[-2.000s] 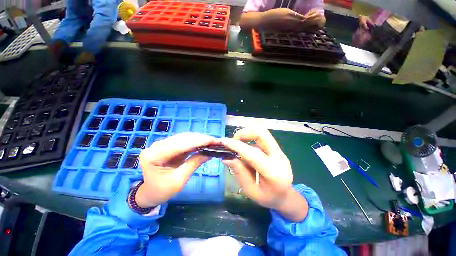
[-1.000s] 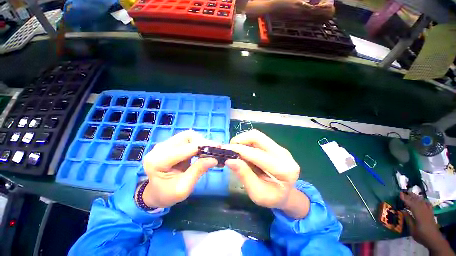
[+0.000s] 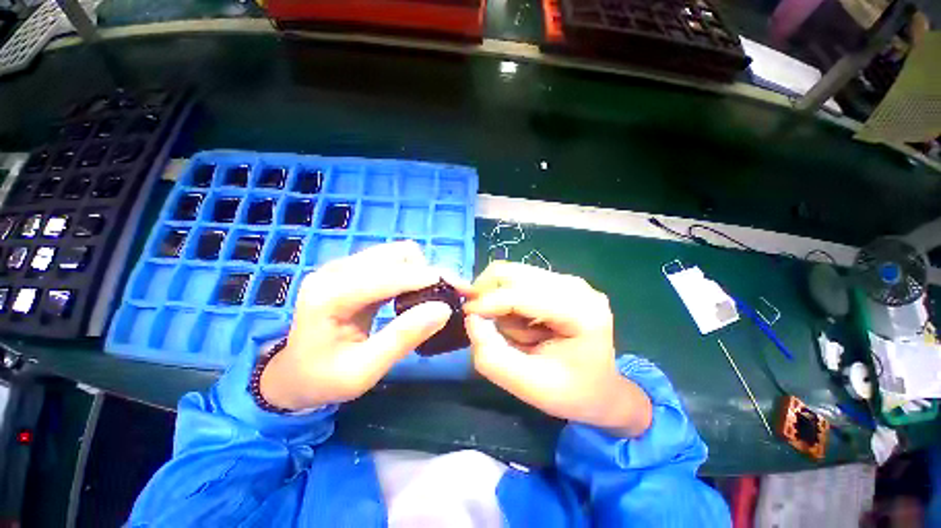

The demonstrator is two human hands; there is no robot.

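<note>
My left hand (image 3: 356, 325) holds a small dark square device unit (image 3: 442, 328) between thumb and fingers in front of me, over the lower right corner of the blue tray. My right hand (image 3: 542, 335) has its fingertips against the unit's right edge; whether they grip anything else is too small to tell. The unit is tilted and partly covered by my left thumb and fingers. The blue tray (image 3: 170, 320) lies behind and left of my hands, with dark units in many of its pockets.
A black tray (image 3: 91, 299) with dark and white squares is at the left. Thin frames (image 3: 506, 235) lie behind my right hand. At right are a white card (image 3: 704, 299), a blue tool (image 3: 769, 332), a thin rod (image 3: 745, 384), an orange block (image 3: 804, 426) and a fan (image 3: 889, 273).
The unit has turned from edge-on to a tilted, more face-on pose. My right fingers have shifted to its right edge. The other person's hand at the orange block is gone. The view has tipped down.
</note>
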